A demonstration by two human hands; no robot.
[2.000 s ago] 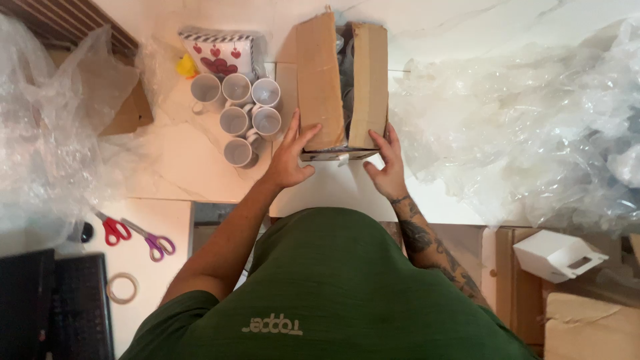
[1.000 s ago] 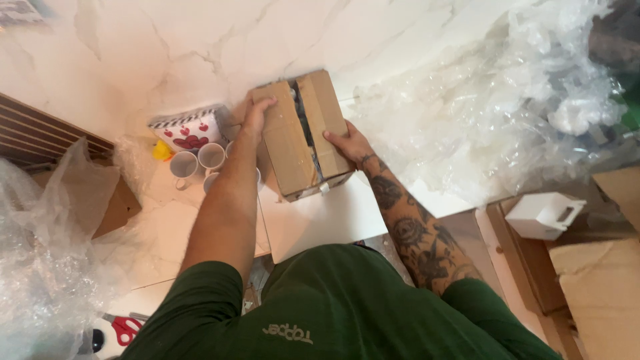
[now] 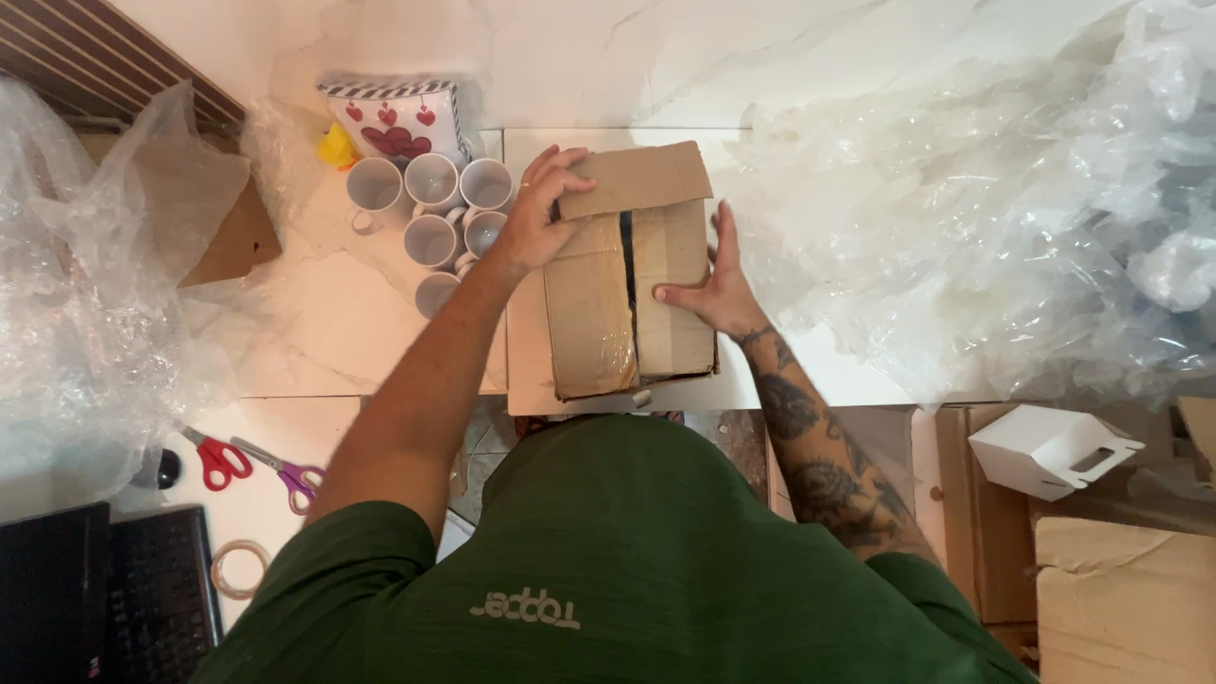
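Note:
A worn cardboard box (image 3: 589,304) stands on the white worktop in front of my body. Its two long flaps lie nearly together with a narrow dark gap between them, and a short flap (image 3: 646,176) at the far end lies folded over them. My left hand (image 3: 546,214) grips that short flap near its left corner, thumb and fingers on the cardboard. On the right side, my right hand (image 3: 712,280) rests its thumb on the long flap, fingers spread along the box's side. What the box holds is hidden.
Several white mugs (image 3: 374,184), a heart-printed cushion (image 3: 397,119) and a yellow rubber duck (image 3: 335,147) are left of the box. Clear plastic wrap (image 3: 931,209) is heaped right. Red-handled scissors (image 3: 224,463), purple-handled scissors (image 3: 300,483), a tape roll (image 3: 240,568) and a laptop (image 3: 161,589) sit lower left.
The far short flap now lies over the long flaps, which stood wider apart two seconds ago. My hands have moved from the box's near end up along its sides.

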